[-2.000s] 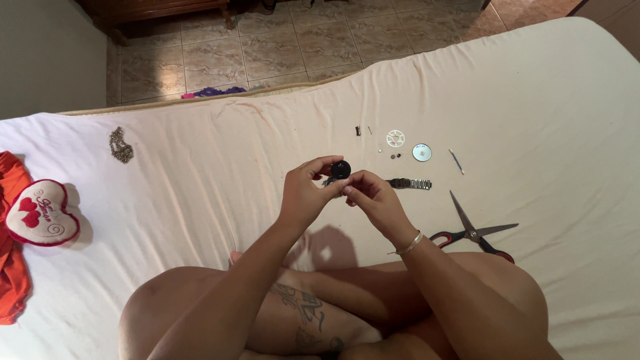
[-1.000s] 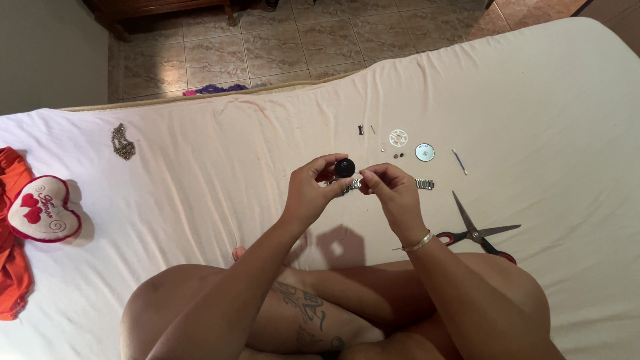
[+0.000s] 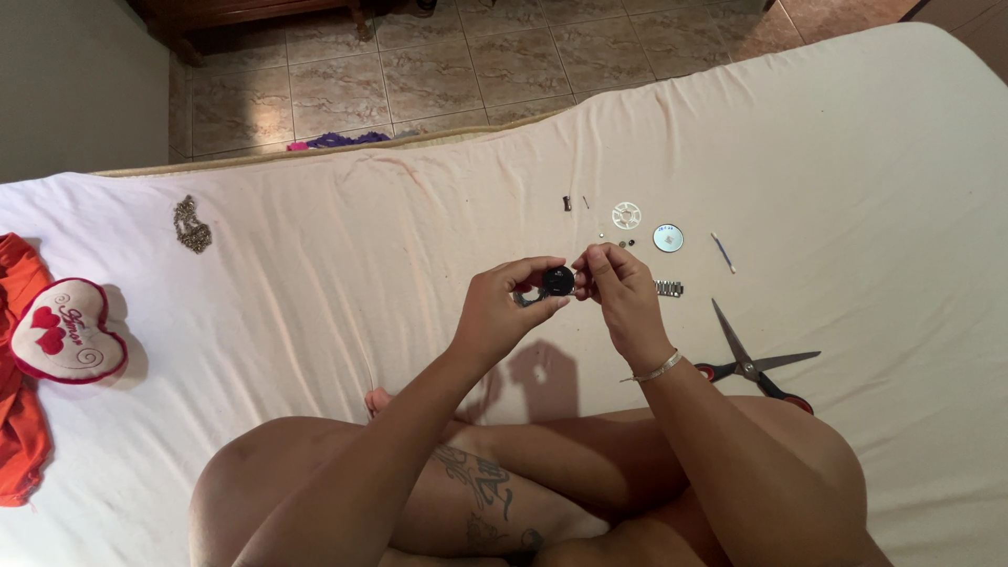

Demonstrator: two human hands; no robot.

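Note:
My left hand [image 3: 504, 303] grips a wristwatch by its round case with a black dial [image 3: 559, 281], between thumb and fingers. Part of a metal band shows beneath that palm. At the right side of the case, the fingertips of my right hand [image 3: 618, 287] are pinched together; whether they hold a small part cannot be told. A loose length of metal watch band [image 3: 668, 289] lies on the sheet, partly hidden behind my right hand. Beyond the hands are a white spoked ring [image 3: 627, 216], a round metal disc [image 3: 668, 237] and several tiny parts [image 3: 567, 204].
Open scissors [image 3: 748, 368] lie beside my right forearm, near my knee. A cotton swab [image 3: 723, 253] rests right of the disc. On the left are a chain [image 3: 192, 225], a heart-shaped cushion [image 3: 69, 331] and an orange cloth [image 3: 24, 441]. The bed's far edge borders a tiled floor.
My right hand moved off to the right of the watch case and is now back close beside it. My left hand keeps its hold on the watch.

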